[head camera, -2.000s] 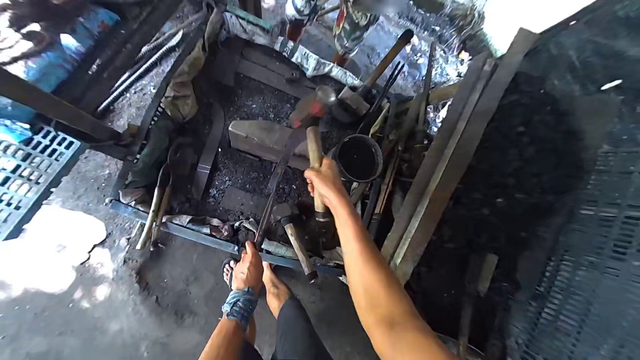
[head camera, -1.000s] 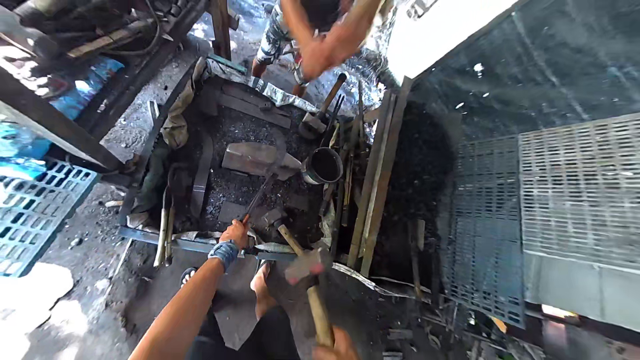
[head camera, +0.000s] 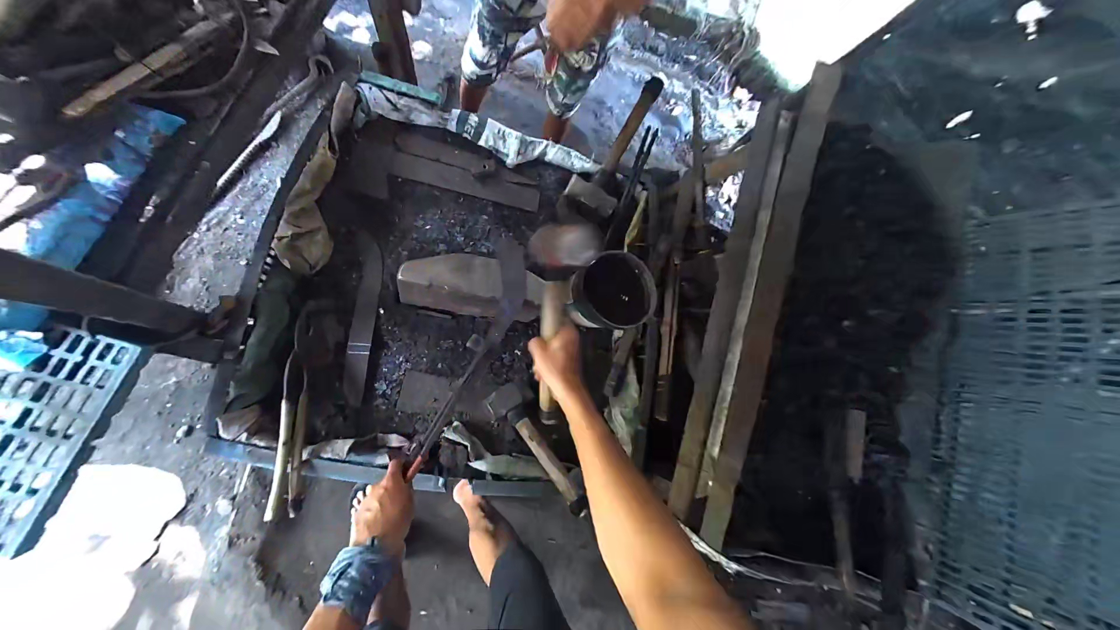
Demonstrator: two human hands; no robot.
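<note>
My left hand (head camera: 383,506), with a blue cloth around the wrist, grips the handles of long metal tongs (head camera: 448,404). At their far end a dark curved metal blade (head camera: 510,278) lies across the anvil block (head camera: 451,282). My right hand (head camera: 557,357) is closed around the wooden handle of a hammer (head camera: 553,306); its head is blurred, just right of the blade and above the rim of a black bucket (head camera: 652,293). A second hammer (head camera: 544,451) leans at the near edge of the work bed. Whether the hammer touches the blade cannot be told.
Another person's hand (head camera: 584,19) and legs show beyond the far edge. A sledgehammer (head camera: 612,153), rods and wooden beams (head camera: 761,289) line the right side, with dark charcoal beyond. More tongs (head camera: 293,420) stand at the near left; plastic crates (head camera: 61,411) flank both sides.
My right hand has carried the hammer from low at the near right, a second ago, up and forward to beside the blade. My left hand still holds the tongs.
</note>
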